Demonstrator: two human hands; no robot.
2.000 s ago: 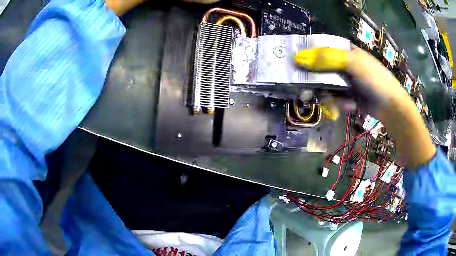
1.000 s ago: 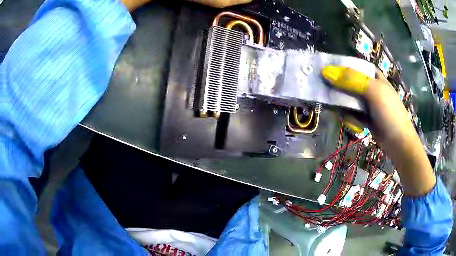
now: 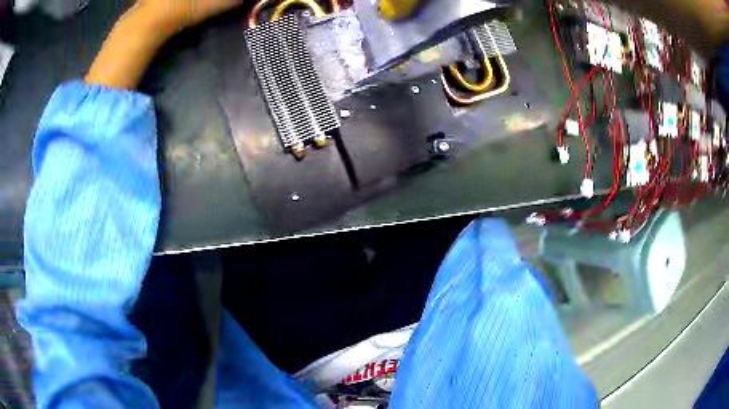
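A silver heat sink (image 3: 292,84) with copper-coloured pipes lies on the black jig plate (image 3: 320,180); its pale base is smeared grey-white. A grey metal blade (image 3: 432,22) slants over the plate beside that base. My right hand (image 3: 396,8) shows as a yellow-covered fingertip on the blade at the top edge; the rest is out of the picture, and its forearm is blurred at top right. My left hand (image 3: 164,17) reaches in at top left, its fingers cut off by the top edge. A second set of copper loops (image 3: 477,80) sits in the plate's right part.
Several wired modules (image 3: 638,164) with cyan-and-white squares stand in rows on the right. Their red and black leads (image 3: 615,144) hang over the bench edge (image 3: 352,228). A pale blue-green stool (image 3: 659,260) is below right, and my blue-clad legs are below the bench.
The view has shifted and turned, so the jig sits higher. The blade is now tilted upward to the right, uncovering more of the smeared base. My right hand has moved mostly out of view.
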